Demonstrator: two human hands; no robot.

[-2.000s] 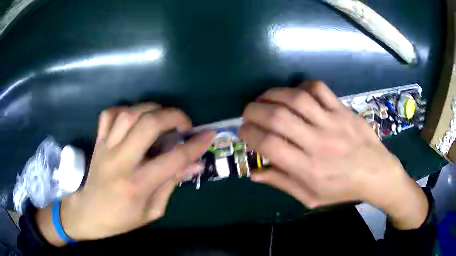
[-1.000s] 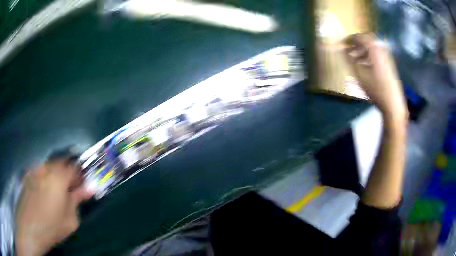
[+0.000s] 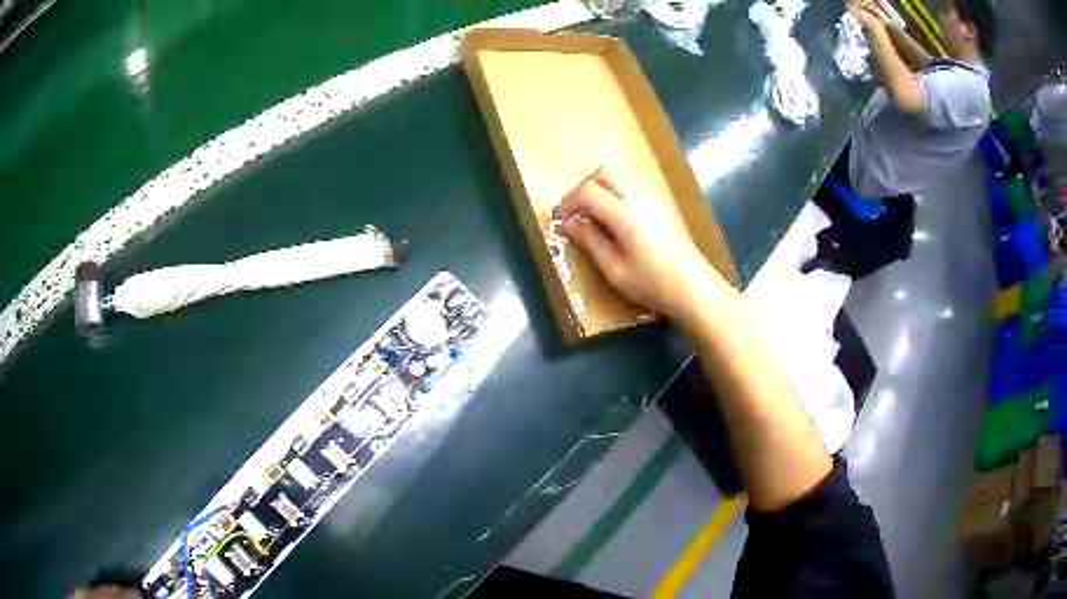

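My right hand (image 3: 626, 252) is in the cardboard tray (image 3: 585, 129), its fingertips pinched at small clear or white pieces (image 3: 559, 252) along the tray's left side. Whether it holds one is too small to tell. The power strip housing (image 3: 316, 439) lies open side up and slanted on the dark green surface, left of the tray. A blue wire (image 3: 187, 544) and a yellow-green wire (image 3: 222, 538) bend over its near end. A circuit board (image 3: 427, 339) fills its far end. Only a blurred bit of my left hand (image 3: 105, 591) shows at the bottom left edge, by the housing's near end.
A hammer (image 3: 246, 275) with a pale wrapped handle lies behind the housing. A worn white strip (image 3: 234, 146) borders the brighter green surface (image 3: 176, 59). White coiled cords (image 3: 786, 70) lie beyond the tray. A person (image 3: 936, 117) in grey works at the upper right.
The view has swung right. My right hand has left the housing and moved into the tray. My left hand, earlier on the housing, is now mostly out of the picture.
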